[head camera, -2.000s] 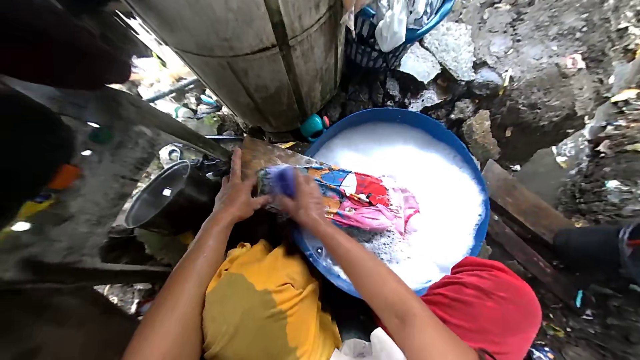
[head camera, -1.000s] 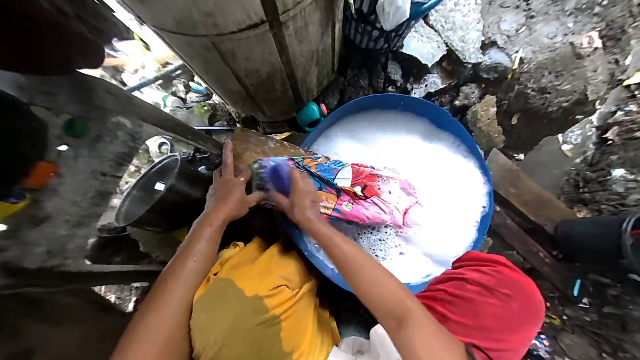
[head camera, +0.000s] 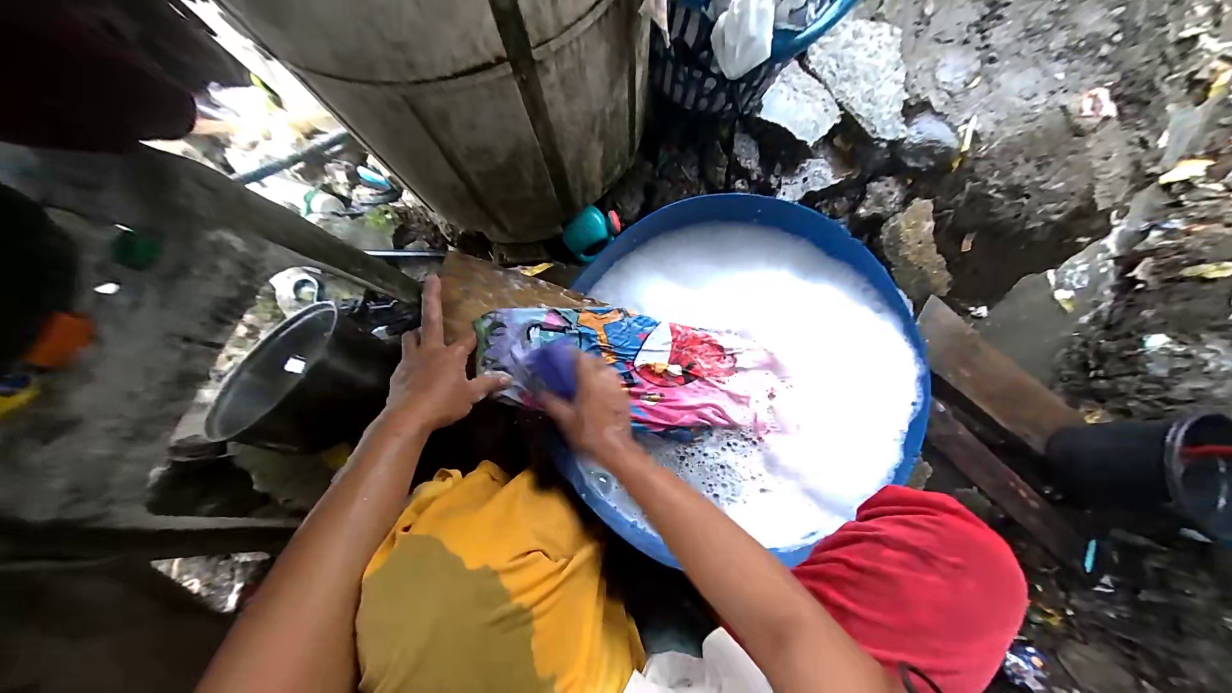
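Observation:
A wet printed cloth [head camera: 664,361], colourful with pink, red and blue, lies over a wooden board [head camera: 481,289] and trails into suds in a round blue basin [head camera: 751,207]. My right hand [head camera: 597,404] grips a purple brush [head camera: 553,369], its shape blurred, against the cloth near its left end. My left hand [head camera: 433,371] rests with fingers spread at the board's left edge, its thumb touching or close to the cloth's end. White foam [head camera: 837,337] fills much of the basin and hides the cloth's far end.
A large grey barrel [head camera: 462,106] stands behind the board, with a small teal container [head camera: 585,234] at its foot. At left is a black bucket [head camera: 289,375]; at right, a dark container [head camera: 1107,462] and planks [head camera: 991,375]. A laundry basket [head camera: 703,72] sits beyond broken concrete [head camera: 857,72].
The brush stays in my right hand on the cloth, while my left hand remains at the board's edge. Nothing has plainly been taken up or let go.

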